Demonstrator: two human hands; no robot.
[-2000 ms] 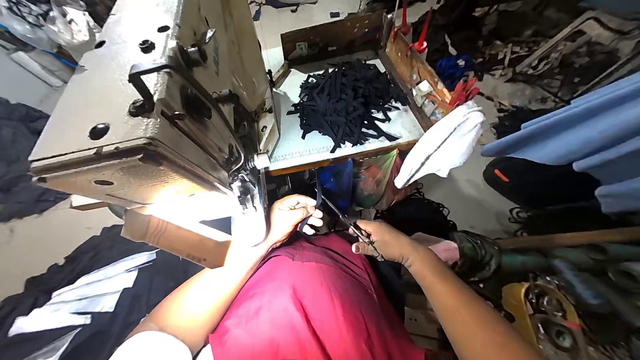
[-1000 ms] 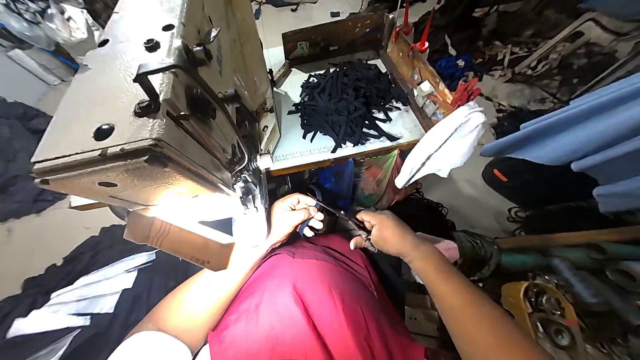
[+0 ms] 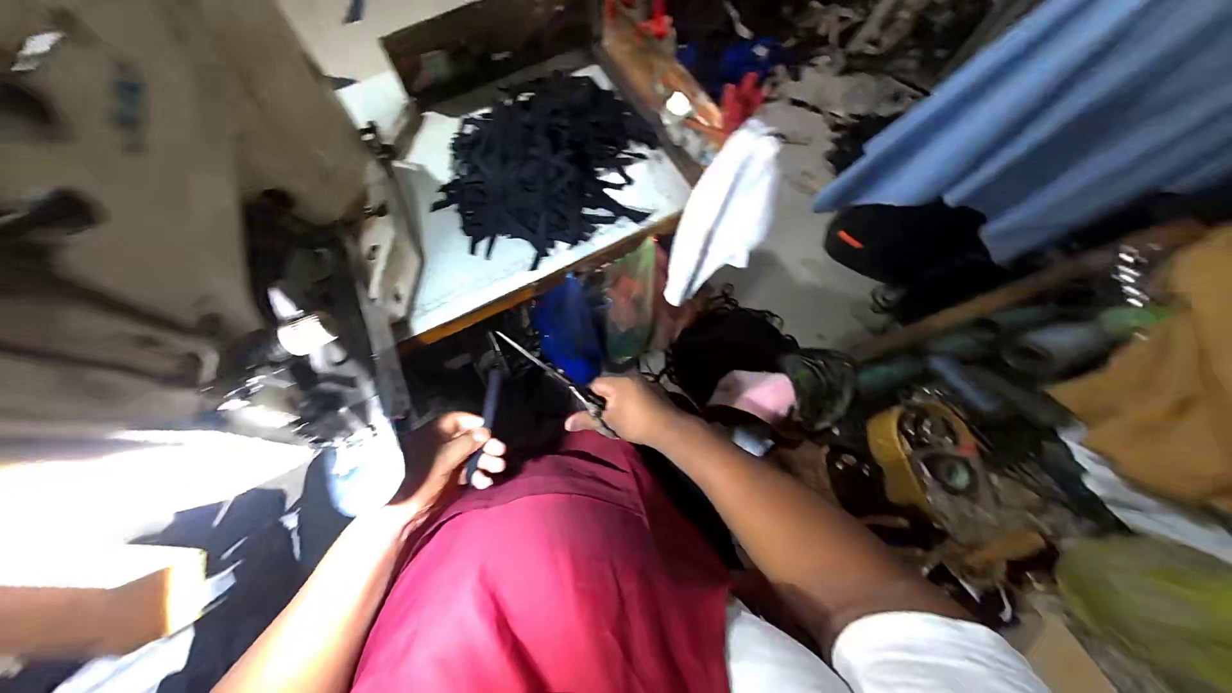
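Observation:
Near the middle, my left hand (image 3: 457,457) pinches a narrow dark fabric strip (image 3: 492,402) that stands up out of the fingers. To its right, my right hand (image 3: 626,409) is closed around the handles of metal scissors (image 3: 553,371), whose blades point up and left, apart from the strip. Both hands are above the dark red cloth (image 3: 539,568) over my lap. Beyond them, a heap of dark fabric strips (image 3: 549,164) lies on the white tabletop (image 3: 448,279).
An industrial sewing machine (image 3: 154,192) with a bright lamp glow takes up the left side. A white cloth (image 3: 727,212) hangs from the table's right corner. Blue fabric (image 3: 1049,125) hangs at upper right. Green pipes (image 3: 982,342) and a yellow-cased mechanism (image 3: 924,457) are at right.
The scissors, which were at the strip by my left hand one second ago, are now apart from it. The view has shifted and turned, bringing more of the right side in.

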